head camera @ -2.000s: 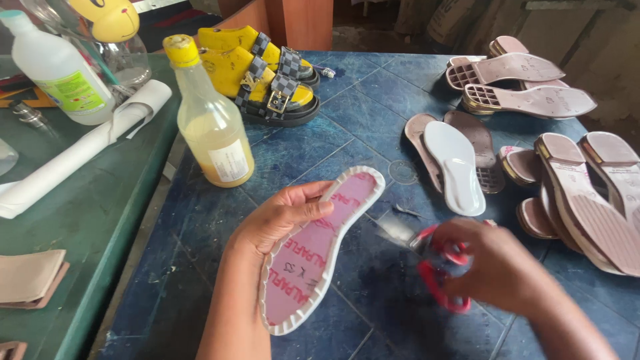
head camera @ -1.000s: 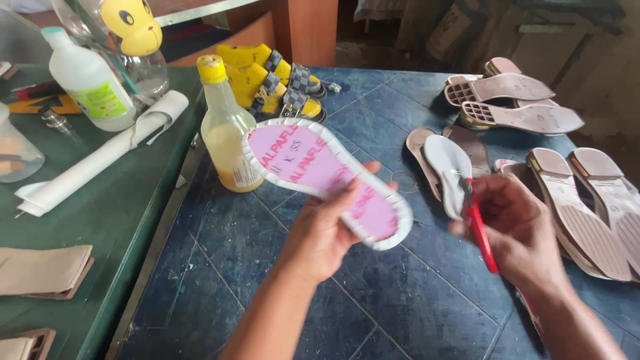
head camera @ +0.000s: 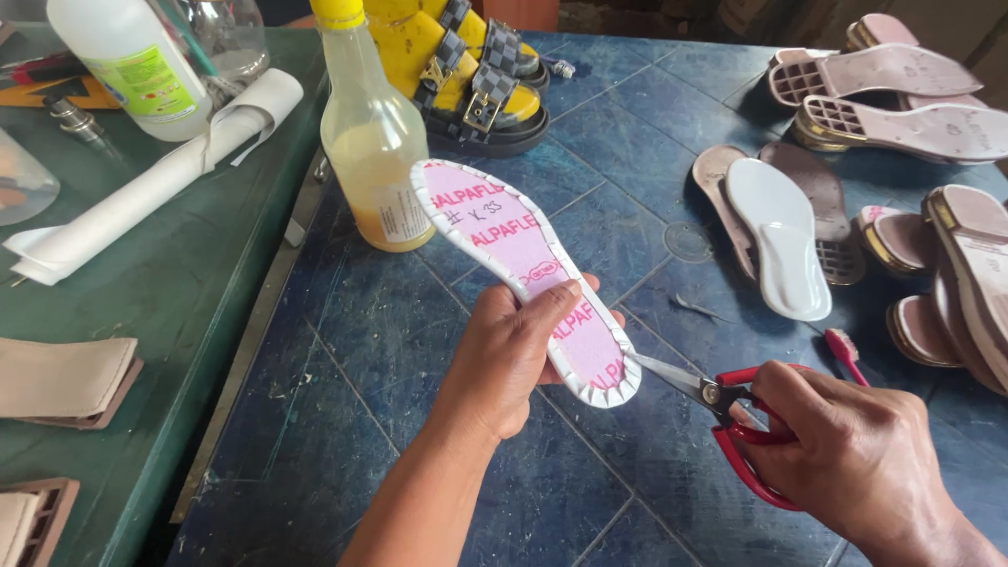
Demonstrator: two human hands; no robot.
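Note:
My left hand (head camera: 504, 354) holds a shoe insole (head camera: 504, 228), thumb on its pink printed underside and fingers behind it. White material is folded over the insole's rim in small pleats. My right hand (head camera: 843, 449) grips red-handled scissors (head camera: 713, 394), whose blade tips touch the pleated edge near the insole's lower end. A finished-looking white insole (head camera: 776, 228) lies on brown soles (head camera: 720, 189) beyond my right hand. A pink brush (head camera: 845, 354) lies just past that hand.
A glue-like yellowish bottle (head camera: 374, 157) and yellow shoe lasts with checkered sandals (head camera: 480, 87) stand behind the insole. Heeled soles (head camera: 890, 75) lie at the right of the blue table (head camera: 488, 488). The green table (head camera: 189, 315) bears a white roll (head camera: 157, 189) and a white bottle (head camera: 130, 63).
The insole has turned in my left hand since the first frame. My right hand has brought the scissors to the insole's lower edge; a second ago they were near the white insole.

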